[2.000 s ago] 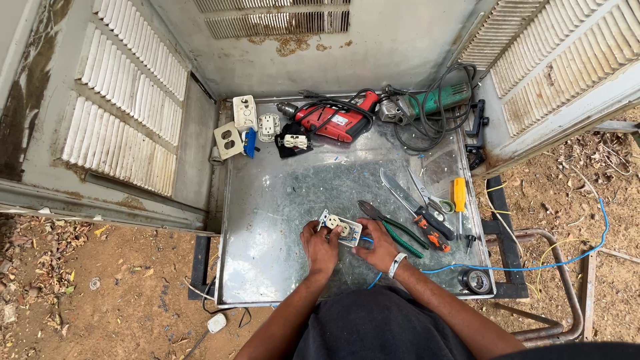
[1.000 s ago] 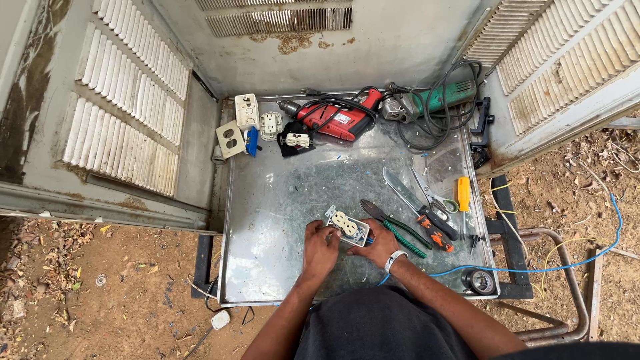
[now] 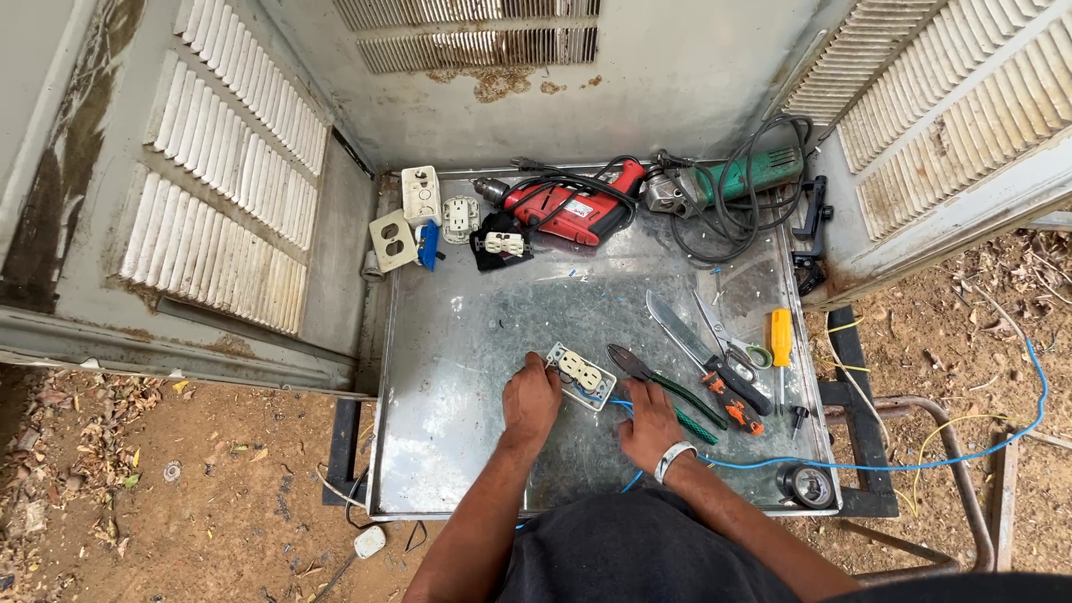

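A duplex electrical outlet [image 3: 579, 368] sits in a white rectangular box [image 3: 596, 400] low on the metal tray, tilted a little. My left hand [image 3: 533, 397] grips the outlet's upper left end with the fingertips. Just right of the box, my right hand [image 3: 651, 423] rests near the blue wire [image 3: 787, 460], its fingers bent; whether it pinches the wire is hidden. Blue wire enters the box from the right. Green-handled pliers [image 3: 670, 388] lie beside my right hand, with a knife [image 3: 678, 331], scissors [image 3: 722, 331] and an orange-handled tool [image 3: 735, 406] beyond them.
Along the tray's [image 3: 381, 410] back lie a red drill [image 3: 578, 209], a green angle grinder [image 3: 745, 180], an outlet cover plate [image 3: 392, 239], a white box [image 3: 420, 194] and loose outlets [image 3: 504, 244]. A yellow screwdriver [image 3: 780, 339] and black tape roll [image 3: 808, 486] lie right. Louvred metal panels [image 3: 243, 167] enclose the tray.
My right hand has moved off the box to the right, and its fingers now lie by the pliers. The outlet sits flatter over the box than two seconds ago.
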